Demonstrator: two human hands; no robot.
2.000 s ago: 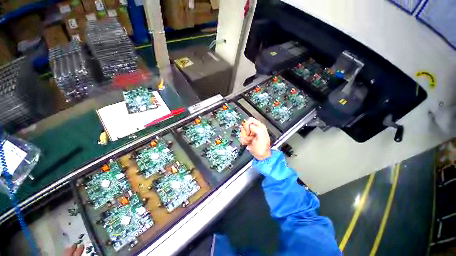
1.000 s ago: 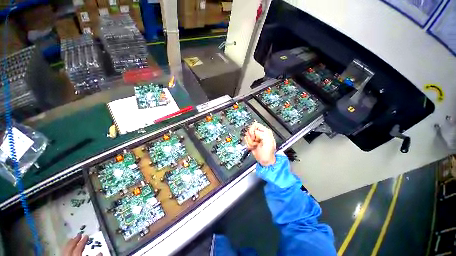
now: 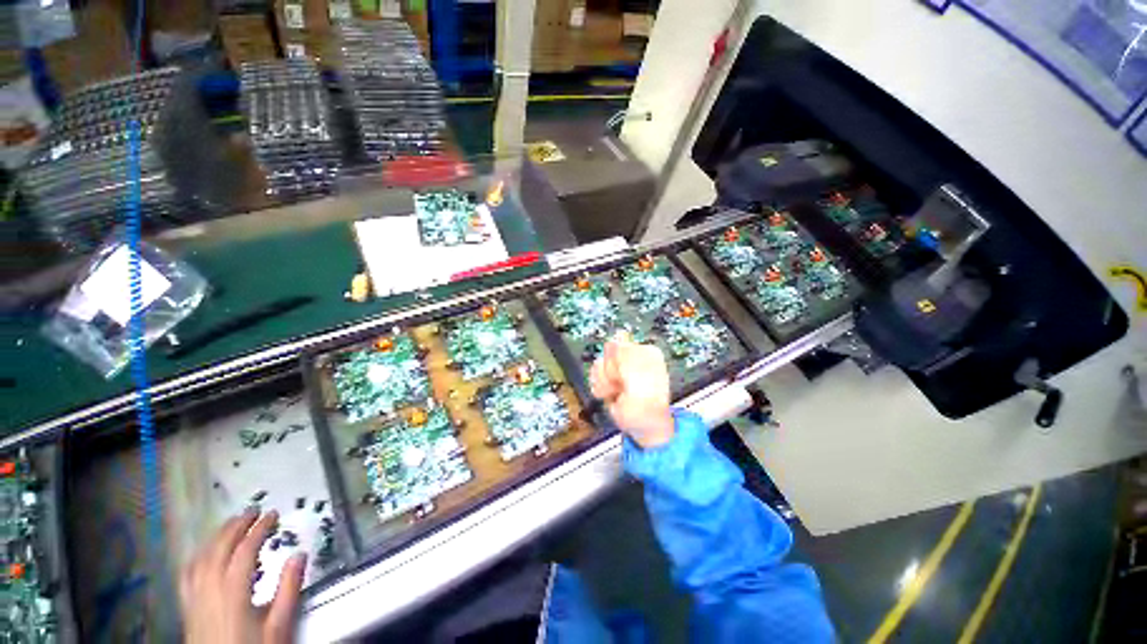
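Note:
My right hand (image 3: 633,384) is a closed fist above the near left part of the middle black pallet (image 3: 751,356). A dark thin tool shows partly below the fist, mostly hidden. Green circuit boards (image 3: 696,335) lie in that pallet, one partly behind my hand. The brown-based pallet (image 3: 484,440) left of it holds more boards (image 3: 526,410). My left hand (image 3: 239,585) is at the lower left, cut off by the bottom edge, fingers spread, over small dark components (image 3: 287,538) on a pale surface. I see nothing held in it.
A third pallet (image 3: 824,321) lies by the black machine entrance, with boards inside it. Another pallet (image 3: 50,554) is at the far left. Behind the rail are a sample board (image 3: 449,218) on paper, a red stick (image 3: 497,267) and a plastic bag (image 3: 126,302). A blue coiled cord (image 3: 138,352) hangs at left.
The view has swung left, so the line appears further right. My right fist is now nearer the brown-based pallet. More of my left hand shows, fingers spread. The far-left pallet has come into view.

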